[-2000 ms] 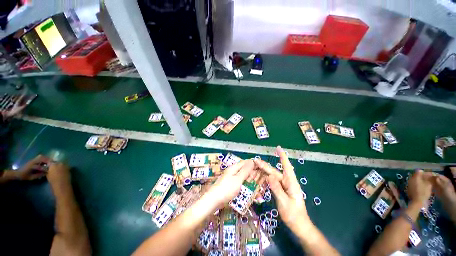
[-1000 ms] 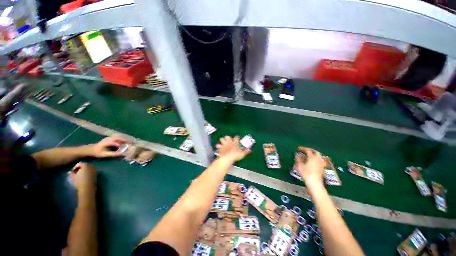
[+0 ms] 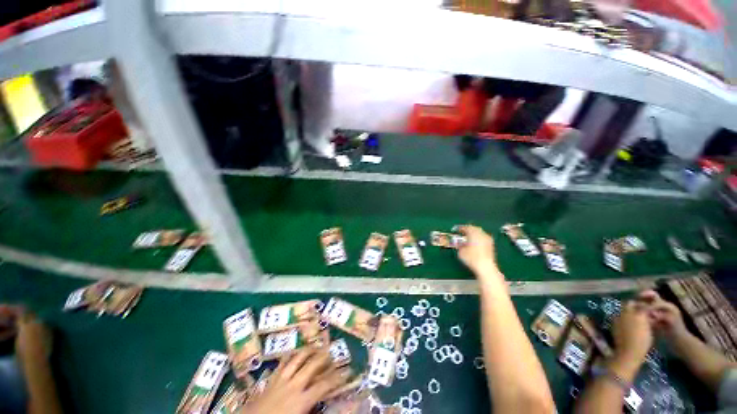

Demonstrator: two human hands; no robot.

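Observation:
My right hand [image 3: 475, 247] reaches over the green belt, its fingers at a tan circuit board [image 3: 444, 239] with a white patch; whether it grips the board is unclear. My left hand [image 3: 301, 382] is low in the picture, palm down over the pile of circuit boards [image 3: 242, 338] on the bench; its fingers hide what lies under them. Pale rings [image 3: 420, 327] lie scattered right of the pile, some beside a board [image 3: 385, 352].
Spaced boards [image 3: 372, 251] lie on the belt [image 3: 307, 206], beyond the pale rail [image 3: 339, 285]. A grey post [image 3: 190, 162] stands left. Another person's hands [image 3: 642, 319] are at the right, near a board tray [image 3: 705, 311]. Another person's arm [image 3: 34, 356] is at the left.
My left hand has moved back from the belt to the pile. My right hand is still over the belt, now at a board's end. The camera view has shifted.

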